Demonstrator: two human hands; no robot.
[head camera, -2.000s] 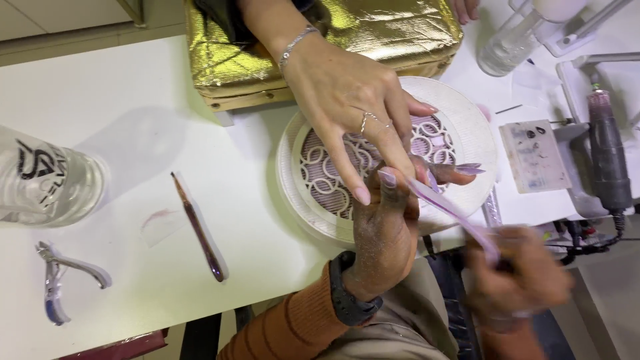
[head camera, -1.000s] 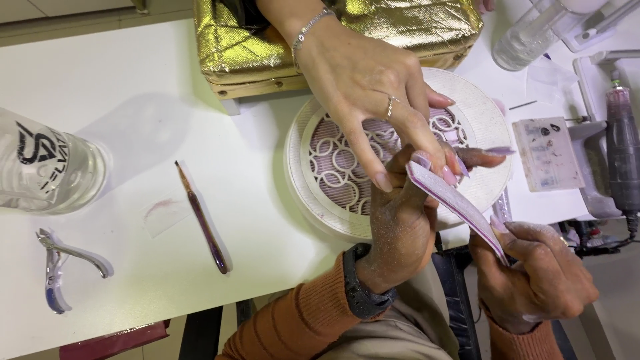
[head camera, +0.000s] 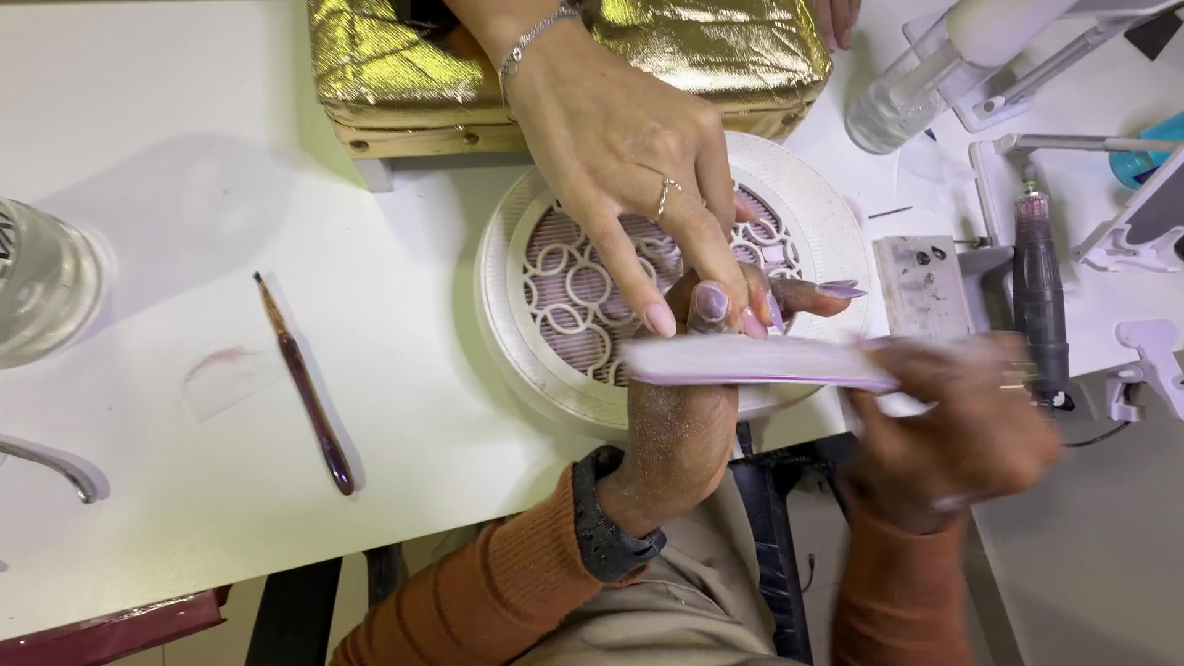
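My left hand (head camera: 689, 416), dusted with powder, grips a fingertip of another person's hand (head camera: 638, 139) over the round white nail dust collector (head camera: 504, 277). That other hand wears a ring and a bracelet, and its fingers point down toward me. Blurred by motion, my right hand (head camera: 953, 425) holds one end of a nail file (head camera: 758, 361), pale with a pink edge. The file lies level across the view, just below the held fingertips; whether it touches a nail I cannot tell.
A gold padded armrest (head camera: 398, 83) stands behind the collector. On the left are a slim brush (head camera: 310, 407), a clear jar (head camera: 42, 287) and the metal handle of nippers (head camera: 55, 467). At the right lie a stained palette (head camera: 920, 287), an electric nail drill (head camera: 1038, 277) and a clear bottle (head camera: 893, 106).
The file has turned from a slant to nearly level, and my right hand has risen beside the collector. My left hand still holds the other person's finger.
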